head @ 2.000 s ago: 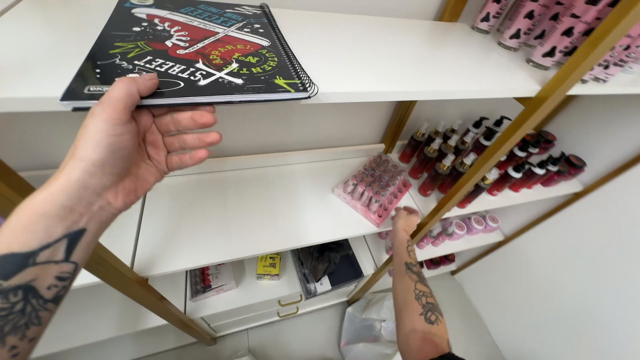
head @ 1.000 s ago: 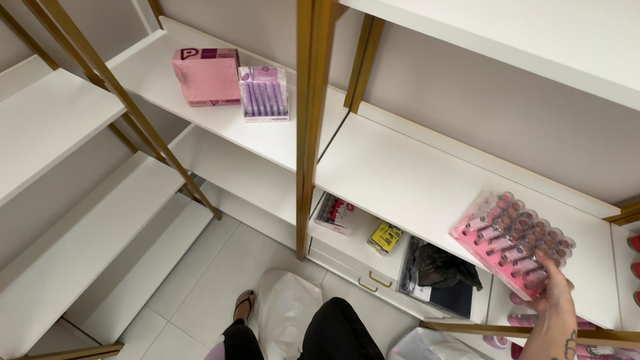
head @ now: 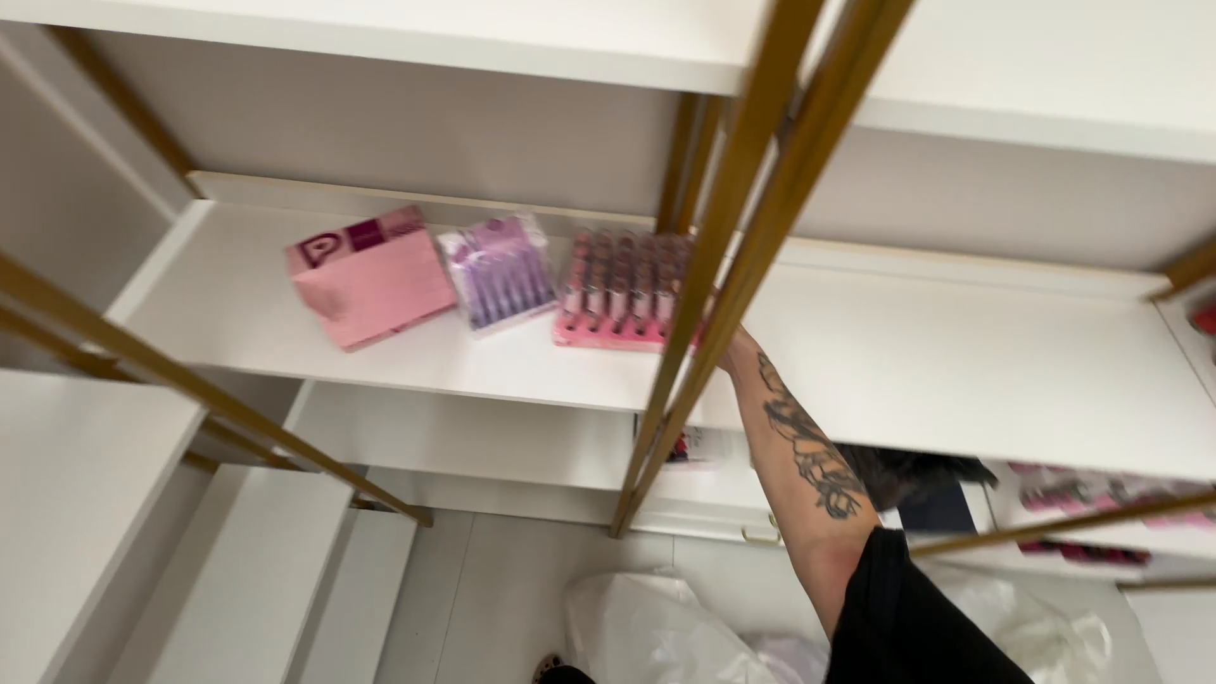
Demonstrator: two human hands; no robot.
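Note:
A clear pack with rows of small tubes on a pink base (head: 617,293) rests on or just over the white middle shelf, beside a pack of purple tubes (head: 502,273) and a pink box (head: 373,280). My right hand (head: 730,344) reaches behind the gold upright to the right end of the pink pack. The upright hides most of the fingers, but they seem to hold the pack. The tattooed forearm crosses in front of the shelf. My left hand is out of view.
Gold metal uprights (head: 722,247) stand between the shelf bays. A white shelf (head: 380,43) runs overhead. Below are a drawer unit (head: 703,518), a dark plastic bag (head: 912,475) and white plastic bags (head: 655,627) on the tiled floor. More shelves (head: 237,570) stand at the left.
My right hand has carried the pink pack left, from the right bay to beside the purple pack. The left hand, seen earliest by a spiral notebook, has left the view. The view has swung left.

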